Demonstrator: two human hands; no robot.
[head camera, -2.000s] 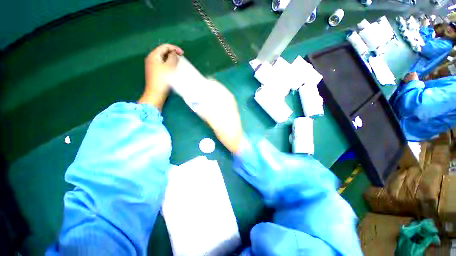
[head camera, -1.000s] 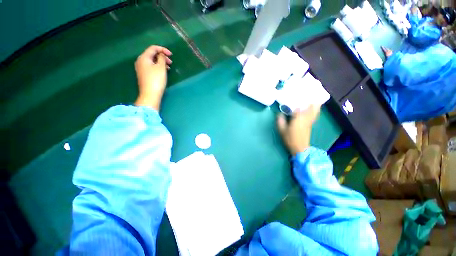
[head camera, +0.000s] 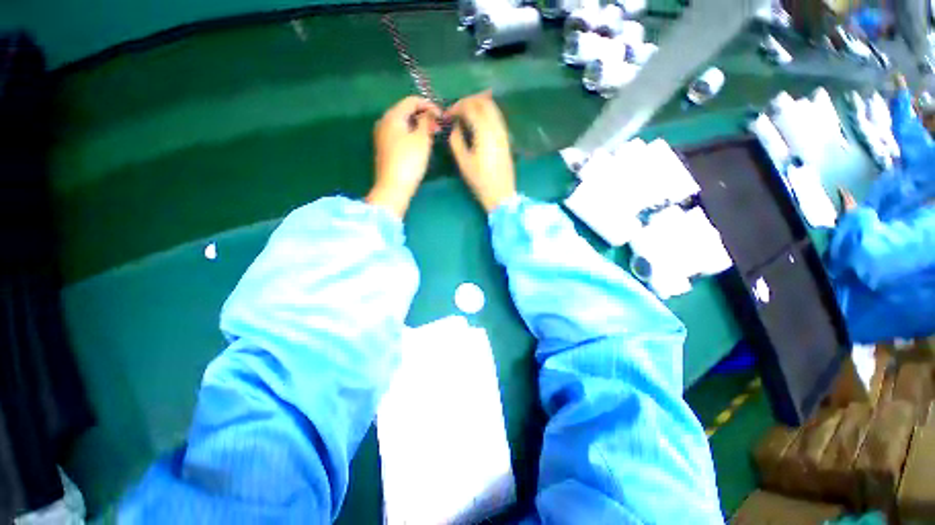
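Observation:
My left hand (head camera: 403, 149) and my right hand (head camera: 482, 147) meet at the fingertips over the near part of the conveyor belt. The fingers are curled; anything small between them is too blurred to tell. A stack of flat white sheets (head camera: 445, 420) lies on the green bench between my forearms. A round white disc (head camera: 470, 298) lies just beyond the stack. White wrapped units (head camera: 625, 195) lie in a pile to the right of my right hand; one (head camera: 672, 251) shows a dark round end.
White cylinders (head camera: 507, 28) stand on the conveyor belt (head camera: 205, 133). A slanted grey post (head camera: 666, 77) rises behind the pile. A black divided tray (head camera: 754, 220) is at right, a person's blue sleeve (head camera: 887, 277) beyond it. Brown cartons (head camera: 820, 451) are lower right; stacked black trays (head camera: 41, 308) left.
My right hand has left the pile at right and joined my left hand. The view has shifted, so the bench things appear further right, and more cylinders show on the belt.

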